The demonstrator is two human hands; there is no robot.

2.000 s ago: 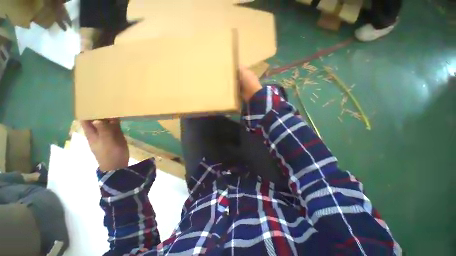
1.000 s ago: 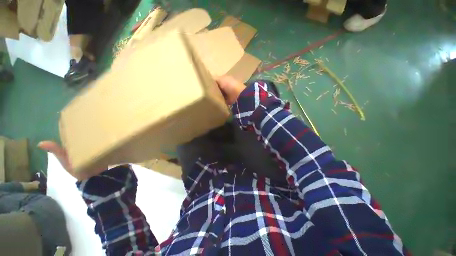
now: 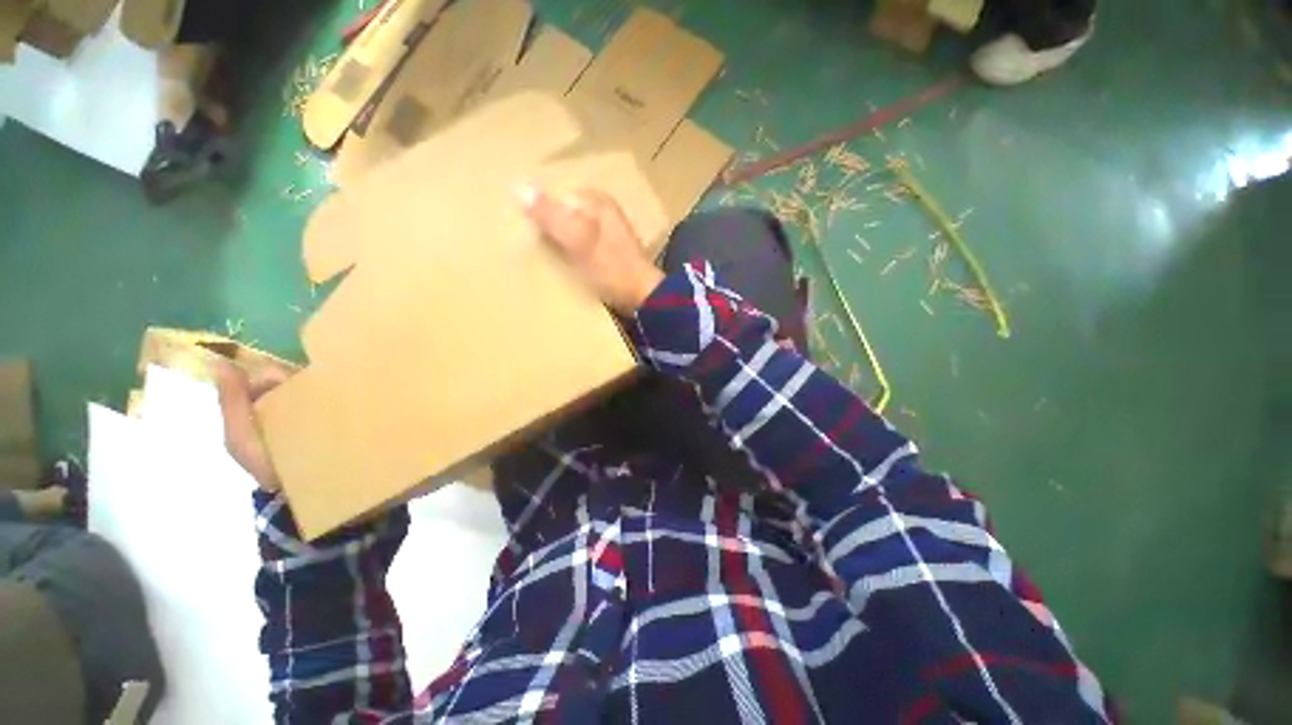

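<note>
A brown mailer box [image 3: 439, 312] is held tilted above my lap, its plain face up. Its lid with a rounded tuck flap and side ears extends toward the top of the view. My left hand [image 3: 247, 419] grips the box's left side, fingers partly hidden behind it. My right hand [image 3: 592, 244] lies at the right side of the box, thumb on the plain face near the right ear. The underside of the box is hidden.
Printed die-cut box blanks [image 3: 624, 88] lie on the green floor beyond the box. Scraps and a yellow strap [image 3: 952, 244] lie at the right. White sheets [image 3: 177, 567] are at the left. Another person's shoe [image 3: 1032, 54] is at the top right, and a person's leg [image 3: 71, 609] at the left.
The box has turned so its plain face and spread lid show. My right hand has moved from the box's side onto its face near the ear. More floor blanks show.
</note>
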